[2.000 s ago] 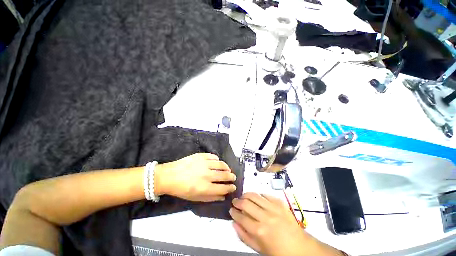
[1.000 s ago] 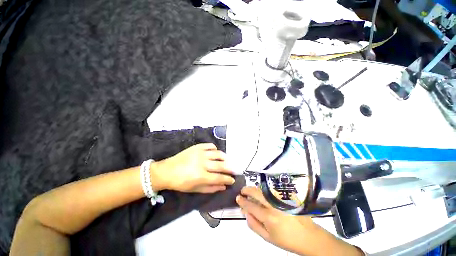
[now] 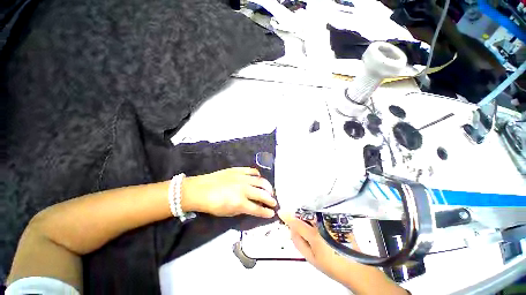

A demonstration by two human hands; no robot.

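Note:
A large dark cloth (image 3: 132, 69) covers the left side and runs to the needle area of a white sewing machine (image 3: 305, 155) with a blue stripe. My left hand (image 3: 230, 193), with a white beaded bracelet, presses its curled fingers on the cloth just left of the needle area. My right hand (image 3: 317, 242) reaches in from the lower right, fingertips at the cloth's edge beside my left fingers. The machine head and its dark looped part cover some of my right hand, so its grip cannot be told. The presser foot is mostly hidden.
A black phone (image 3: 395, 230) lies behind the machine head, partly hidden. A white thread-stand-like post (image 3: 369, 75) rises from the machine. A yellowish tape (image 3: 441, 66) and dark cloth pieces (image 3: 352, 43) lie at the back. A blue bar (image 3: 504, 86) shows at upper right.
The view has shifted, so the machine head appears farther right and covers the phone more. The cloth's near edge now slants up to the needle area. Both hands stay at the cloth.

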